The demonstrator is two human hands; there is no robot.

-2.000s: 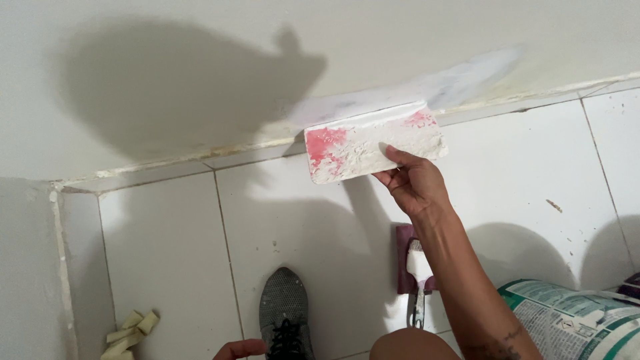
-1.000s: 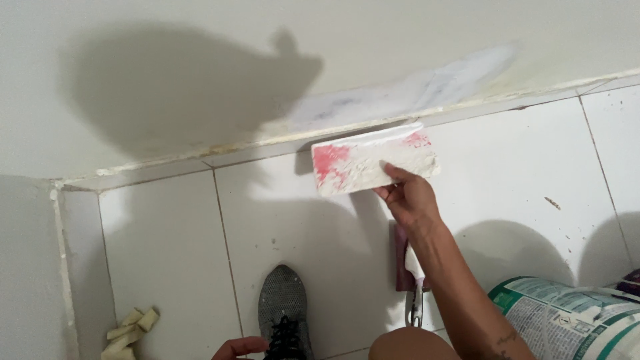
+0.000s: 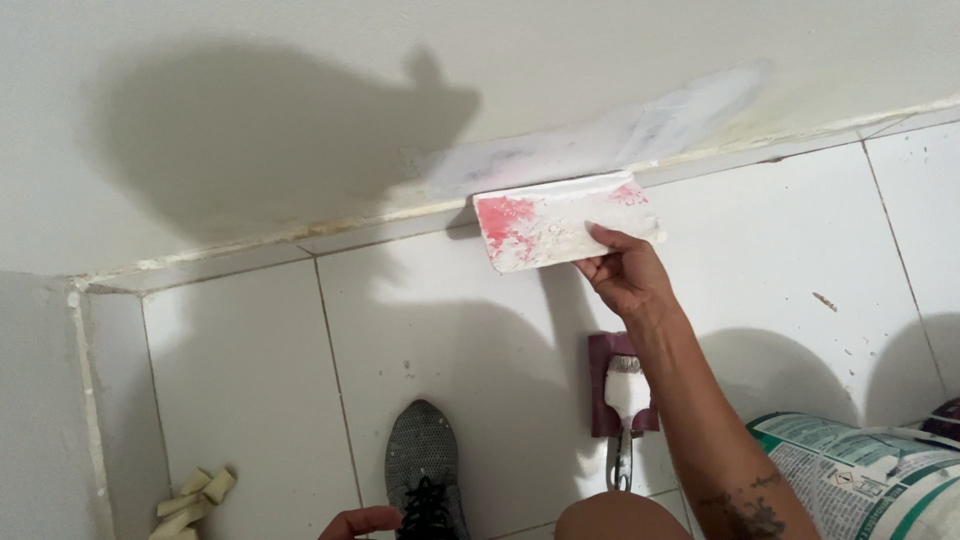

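My right hand (image 3: 626, 274) grips a flat, putty-smeared spreader blade (image 3: 566, 225) with red patches, thumb on top and fingers beneath. The blade's long far edge, carrying white filler, lies at the foot of the wall, along the top of the tile baseboard. Just above it a smoothed whitish filler patch (image 3: 555, 150) stretches up to the right on the wall. My left hand (image 3: 364, 520) shows only partly at the bottom edge, beside my shoe; whether it holds anything cannot be seen.
A paintbrush (image 3: 627, 390) lies on a purple tray-like piece (image 3: 599, 386) on the tiles, below my right forearm. A labelled plastic bucket (image 3: 862, 472) stands at the lower right. Rolled strips of masking tape (image 3: 191, 499) lie at the lower left. My grey shoe (image 3: 421, 442) is on the floor.
The filler patch on the wall now shows a fresh smear near its right part. The blade has stayed low by the baseboard, shifting only slightly.
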